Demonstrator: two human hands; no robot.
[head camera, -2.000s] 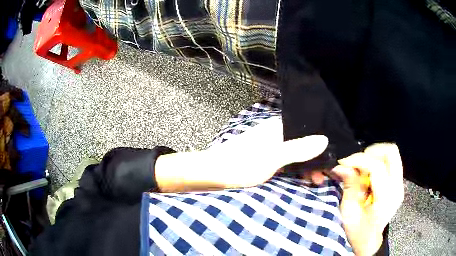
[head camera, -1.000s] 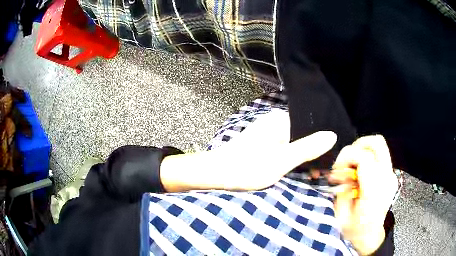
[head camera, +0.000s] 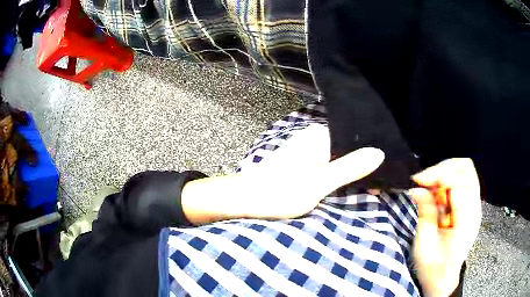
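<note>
The black garment (head camera: 465, 104) hangs from the top down over the right half of the view, with its plaid lining (head camera: 255, 35) turned out at the top middle. My left hand (head camera: 290, 183), overexposed, holds the garment's lower edge near the lap, thumb on top and fingers mostly hidden beneath. My right hand (head camera: 447, 214) is just right of that edge, fingers curled around small orange-red thread snips (head camera: 444, 206). The snips' blades cannot be made out. A tiny pale speck shows on the black cloth.
The blue-and-white checked apron (head camera: 273, 255) covers my lap. A red plastic stool (head camera: 81, 46) stands on the speckled floor (head camera: 151, 116) at upper left. A blue crate (head camera: 38, 168) with brown cloth is at the left edge. An olive-beige bundle (head camera: 87, 223) lies beside my left sleeve.
My right hand has moved a little right, away from my left thumb, and the orange-red snips show more clearly. My left hand keeps its hold on the edge. The view has shifted slightly.
</note>
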